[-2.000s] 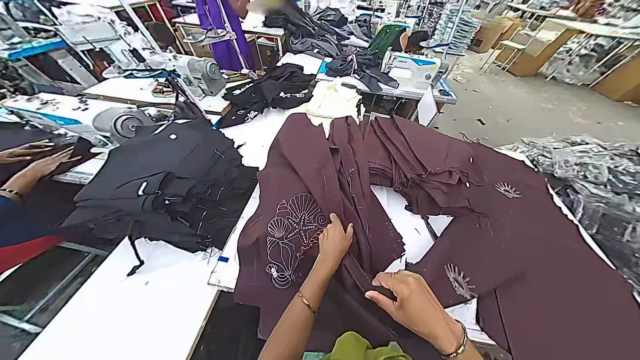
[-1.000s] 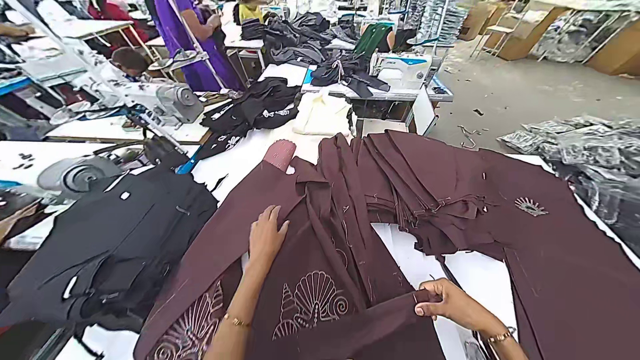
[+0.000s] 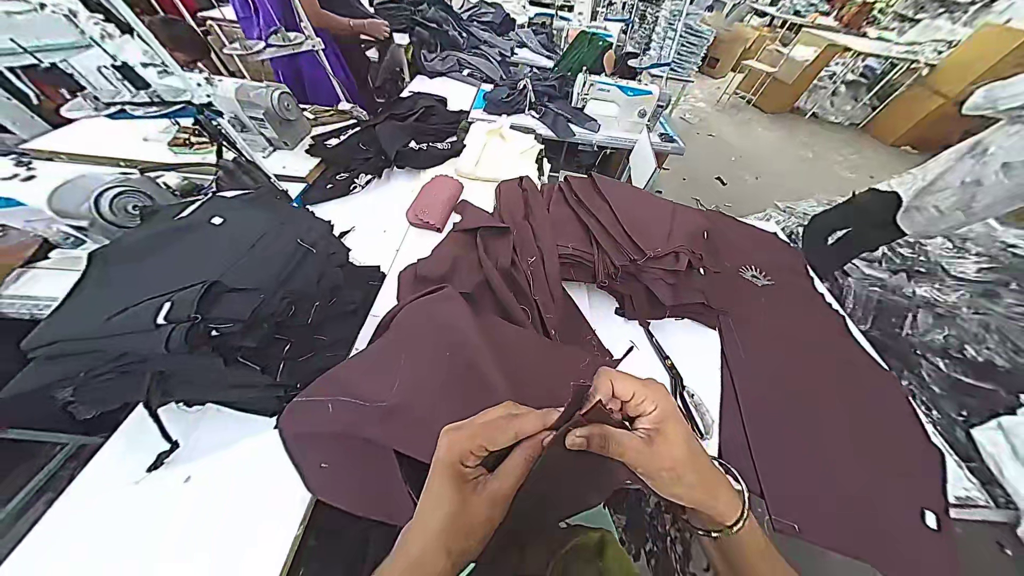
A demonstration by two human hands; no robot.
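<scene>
Both hands pinch the edge of a maroon fabric piece (image 3: 448, 352) close to my body. My left hand (image 3: 488, 464) holds the edge between thumb and fingers, and my right hand (image 3: 648, 440) grips it just to the right, fingertips nearly touching. Folded maroon pieces (image 3: 528, 248) lie gathered beyond the hands. To the right, a long maroon panel (image 3: 824, 384) with a small embroidered motif lies flat. A pair of scissors (image 3: 680, 384) rests on the white table beside my right hand. A pink case (image 3: 434, 202) sits at the far edge of the cloth.
Stacked black fabric (image 3: 200, 296) lies on the left beside a sewing machine (image 3: 104, 200). Cream cloth (image 3: 500, 150) and black garments (image 3: 400, 136) are farther along the white table (image 3: 200, 504). Plastic-wrapped bundles (image 3: 944, 320) stand at right. A person in purple (image 3: 304, 48) is at the far left.
My hands were apart on the maroon cloth and have come together at its edge. The shell embroidery seen before is out of sight. The scissors and more of the pink case now show.
</scene>
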